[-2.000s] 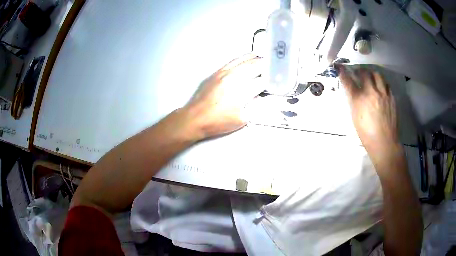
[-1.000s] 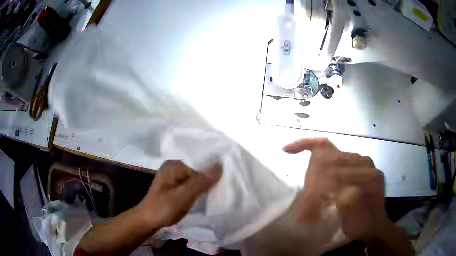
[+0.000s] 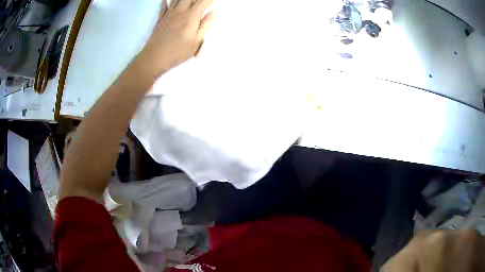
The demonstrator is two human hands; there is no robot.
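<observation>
A bright white fabric piece (image 3: 212, 127) lies over the table, overexposed, and its lower edge hangs over the front edge. My left hand (image 3: 183, 29) rests at the fabric's upper left, fingers partly spread, some fingertips near the top edge of the picture. My right hand (image 3: 438, 252) is at the bottom right corner, away from the table, cut off and blurred; whether it holds anything is hidden. The metal parts around the presser foot (image 3: 348, 18) show at the top, partly washed out by glare.
The white table (image 3: 393, 117) has its front edge running to the right. Orange-handled scissors (image 3: 42, 74) and a grey round device (image 3: 13, 50) lie at the far left. Loose white cloth (image 3: 159, 199) is below the table. A red sleeve (image 3: 88, 234) covers my left upper arm.
The view has shifted down. My left hand has moved up and away onto the table, and the fabric now lies flatter. My right hand has moved down to the bottom right corner.
</observation>
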